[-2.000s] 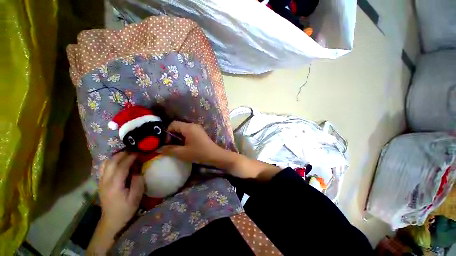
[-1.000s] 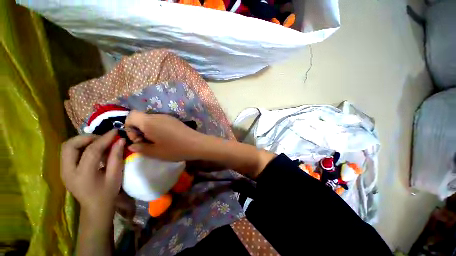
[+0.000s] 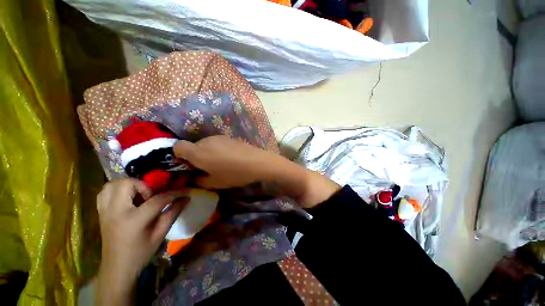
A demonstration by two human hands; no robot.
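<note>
A plush penguin (image 3: 194,213) lies on the flowered apron (image 3: 239,251) over my lap, its head to the upper left. Its red Santa hat (image 3: 145,132) has a white band and a white pompom (image 3: 113,144). The red beak (image 3: 156,178) and an orange foot (image 3: 178,245) show. My left hand (image 3: 132,216) pinches the penguin at the neck, below the beak. My right hand (image 3: 230,162) is closed at the side of the head; a thin silvery glint shows by its fingertips, but the tool is mostly hidden.
A large white woven sack (image 3: 251,54) holding penguins stands at the top. A crumpled white bag (image 3: 352,156) with small penguins lies on the pale floor to the right. A yellow woven sack (image 3: 42,149) hangs at the left. Stuffed sacks (image 3: 517,179) line the right edge.
Since one second ago, the penguin's head and hat show more fully and sit further right. My right hand has moved slightly right, and my left hand has shifted right on the neck.
</note>
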